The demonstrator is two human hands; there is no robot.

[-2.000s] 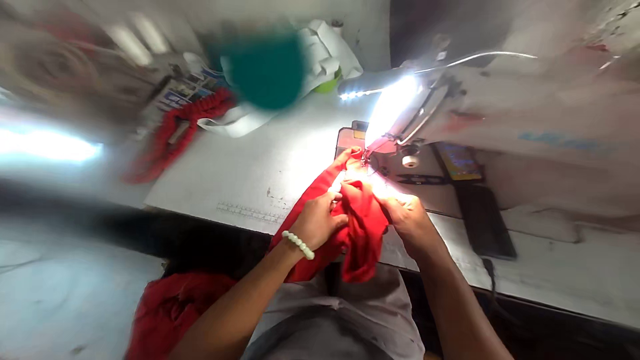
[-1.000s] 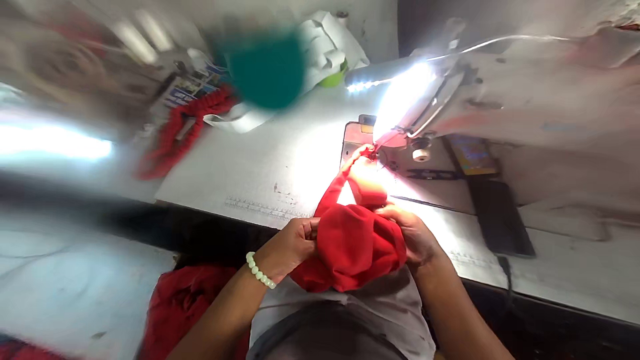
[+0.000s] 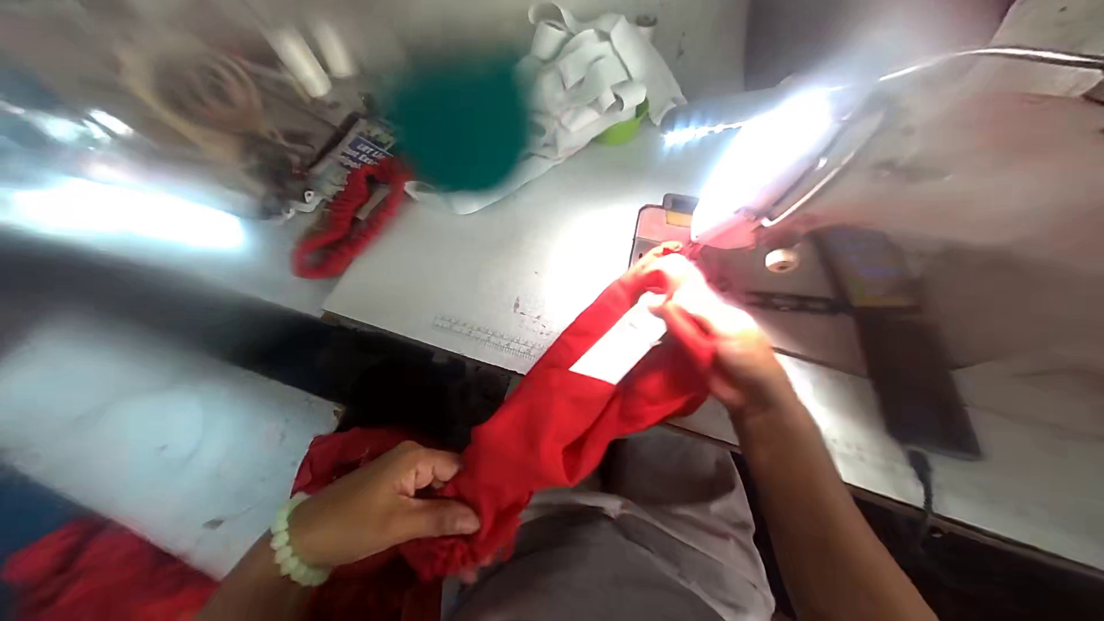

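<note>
A red fabric piece (image 3: pixel 552 414) runs from the needle area of a sewing machine (image 3: pixel 759 181) down over the table edge to my lap. White elastic (image 3: pixel 619 341) shows along its upper part. My left hand (image 3: pixel 388 509), with a beaded bracelet, pinches the gathered lower end of the fabric. Near the needle, my right hand (image 3: pixel 733 345) holds the fabric's upper right part; glare from the machine lamp washes out its fingertips. The fabric's top end lies at the presser foot, whose details glare hides.
White elastic strips (image 3: pixel 595 78) are heaped at the back beside a blurred green round thing (image 3: pixel 466 121). A gathered red band (image 3: pixel 349 220) lies at the left. A dark phone-like device (image 3: pixel 914 379) with a cable rests at the right. More red fabric (image 3: pixel 103 569) is at lower left.
My left hand has moved down and left to the fabric's lower end. My right hand has moved up towards the needle. The bunched fabric is now stretched out, showing white elastic.
</note>
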